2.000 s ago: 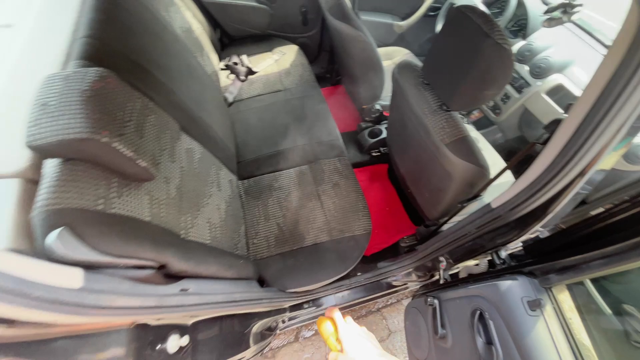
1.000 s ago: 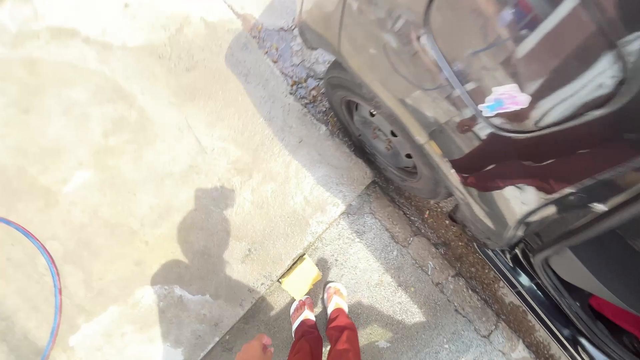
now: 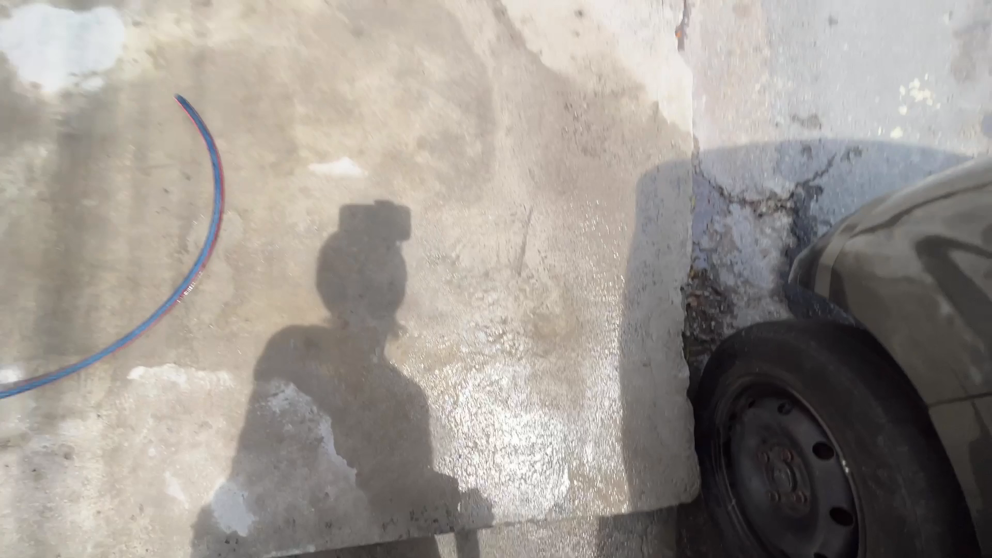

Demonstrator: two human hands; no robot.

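Observation:
Neither my left hand nor my right hand shows in the head view now, so what they hold is hidden. On the concrete slab [image 3: 480, 256] lies a blue hose [image 3: 216, 186] with a red stripe, curving down to the left edge. A shadow of a person [image 3: 360, 279] with a boxy shape on the head falls across the slab. At the lower right stands a car wheel [image 3: 783, 473] with a black steel rim and dark tire, under the dark car body [image 3: 914, 287].
The slab ends in a rough edge [image 3: 692, 310] beside the wheel. Past it runs cracked, broken pavement [image 3: 744, 209]. Parts of the concrete look wet and shiny. A strip of lower ground [image 3: 542, 539] shows at the bottom edge.
The view has swung from the car's rear seat to the ground and wheel. The yellow cloth-like thing, the feet and a hand near the bottom one second ago are out of view.

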